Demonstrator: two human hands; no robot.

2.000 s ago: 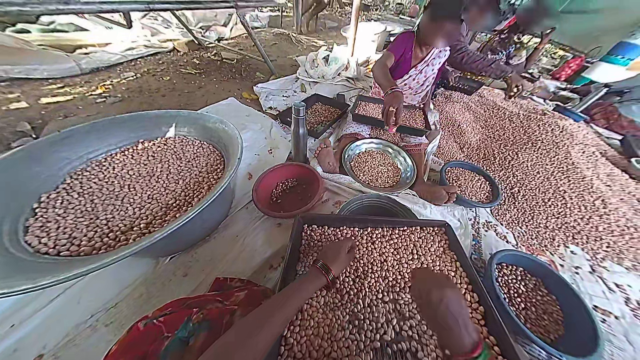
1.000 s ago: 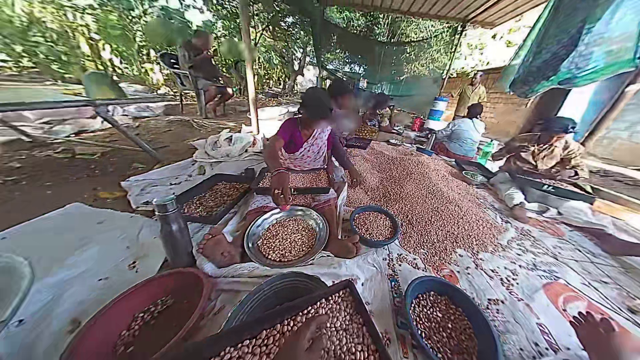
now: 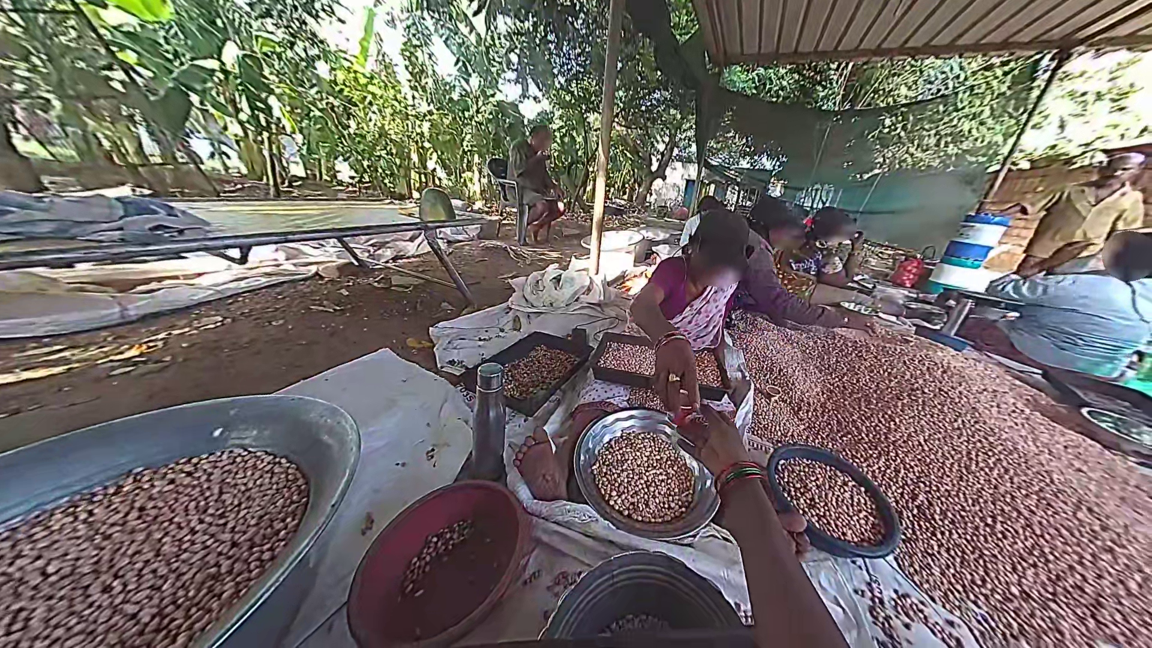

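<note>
My right hand [image 3: 717,443], with green and red bangles at the wrist, reaches over the right rim of a steel bowl [image 3: 587,459] of nuts or seeds. Its fingers meet or nearly meet the fingers of the co-worker's hand [image 3: 675,371], at a small red object [image 3: 686,415]. Whether my fingers grip that object cannot be made out. Just right of my wrist is a dark round basin [image 3: 891,531] of the same nuts. My left hand is out of view.
A large metal tub [image 3: 337,432] of nuts stands left. A red basin [image 3: 364,576], a steel bottle [image 3: 489,423] and a dark tub [image 3: 576,603] are nearby. Black trays [image 3: 576,346] lie before the seated co-worker. A big heap of nuts [image 3: 954,441] spreads right, with people around it.
My right hand has moved forward from the right side to the co-worker's hand. My left hand, earlier on the nuts in the near tray, has left the view. The view has swung back left.
</note>
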